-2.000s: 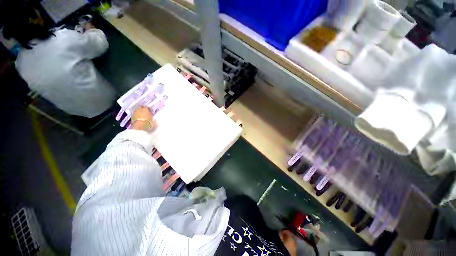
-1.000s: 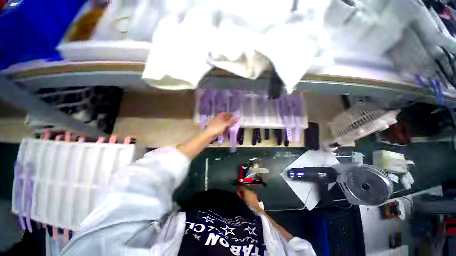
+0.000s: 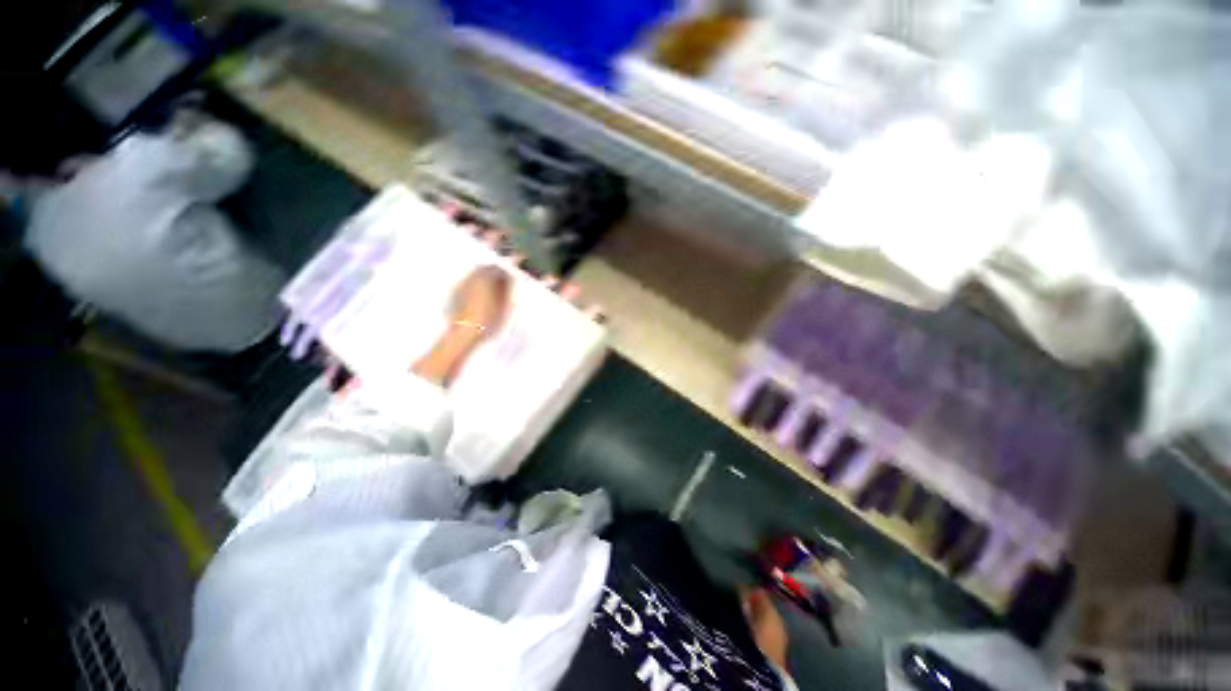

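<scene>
The picture is blurred. My left hand [image 3: 475,311] is over the white watch tray [image 3: 540,385] on the left of the bench. A faint pale purple patch shows beside the hand, but I cannot tell whether the hand holds it. Pale purple watches [image 3: 344,277] lie at the tray's far left end, with straps over its edge. My right hand [image 3: 766,628] is low at the bench's front edge, beside the red tool basket [image 3: 786,554]; its fingers are unclear. A second watch tray [image 3: 898,473], with many purple straps, sits on the ledge at right.
A grey post [image 3: 473,135] stands behind the left tray, near a dark rack [image 3: 567,189]. White cloth or bags [image 3: 932,203] hang over the overhead shelf edge. A person in white [image 3: 149,243] sits at far left. A dark object on white paper [image 3: 932,668] shows at lower right.
The view has swung back left since one second ago. My left hand has moved from the ledge tray to the left tray. My right hand remains near the red basket.
</scene>
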